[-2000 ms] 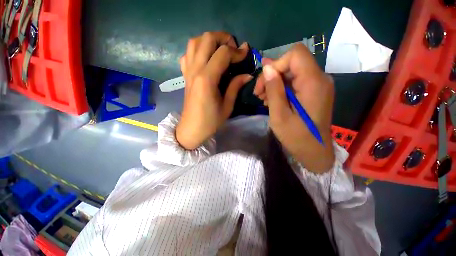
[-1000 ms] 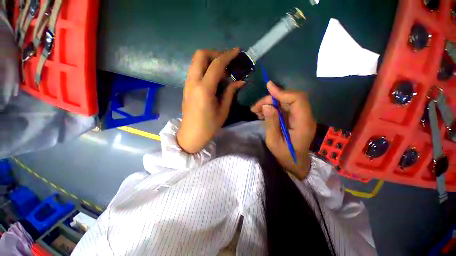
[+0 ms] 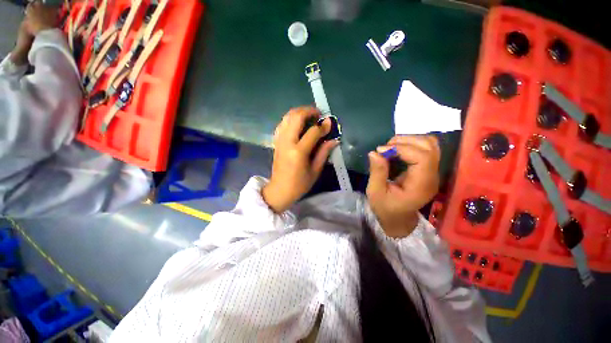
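Observation:
A wristwatch with a dark round head (image 3: 332, 127) is in my left hand (image 3: 299, 153), fingers around the case and partly hiding it. Its pale grey strap (image 3: 319, 92) runs up to a small buckle, and the other strap half hangs down toward my lap. My right hand (image 3: 404, 175) is to the right of the watch, apart from it, and holds a blue stick (image 3: 388, 153). Only a short piece of the stick shows between the fingers.
A white cloth or paper (image 3: 423, 112) lies on the dark green mat (image 3: 248, 74). A round white cap (image 3: 297, 33) and a silver clip (image 3: 386, 48) lie beyond. Red trays with watches stand right (image 3: 462, 181) and left (image 3: 175, 74). Another person's sleeve (image 3: 50, 114) is at far left.
The watch has turned so its buckle points up and away. The blue stick has swung round in my right hand and now shows only briefly. The view has shifted, bringing the cap and clip into sight.

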